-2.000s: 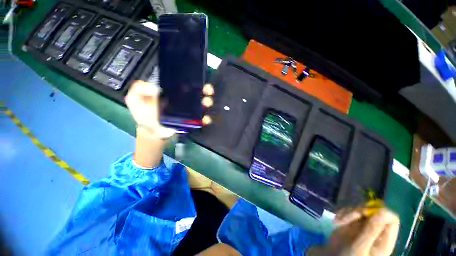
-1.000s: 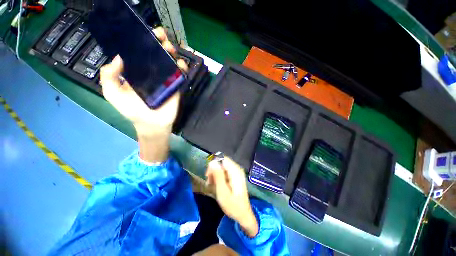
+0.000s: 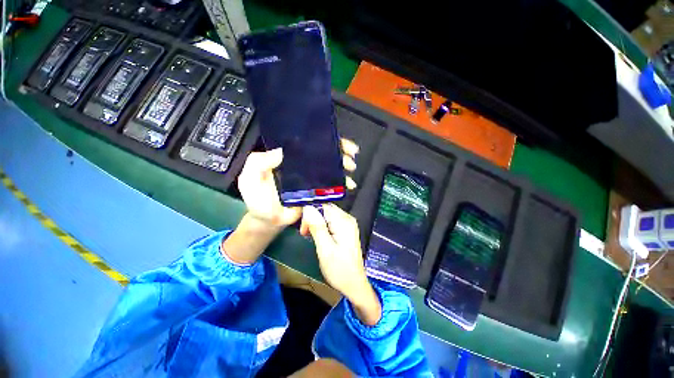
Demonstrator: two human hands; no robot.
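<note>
A smartphone (image 3: 295, 111) with a dark screen, small text at its top and a red mark at its lower edge, is held upright in my left hand (image 3: 266, 181). My right hand (image 3: 336, 247) is at the phone's lower end, fingers pinched on a small adapter (image 3: 318, 210) mostly hidden by the fingertips. Whether it is fully plugged in cannot be told. Two more smartphones (image 3: 400, 221) (image 3: 467, 258) with green patterns lie in pockets of the black foam tray (image 3: 543, 266).
At the left, another foam tray (image 3: 166, 159) holds several open-back phones (image 3: 162, 100). Behind the near tray are an orange mat (image 3: 480, 136) with small metal connectors (image 3: 441, 111) and a large dark mass (image 3: 502, 59). A power strip (image 3: 650, 229) stands at the right.
The phone has swung more upright and moved right in my left hand. My right hand has come from the right, past the tray's front, up to the phone's lower end.
</note>
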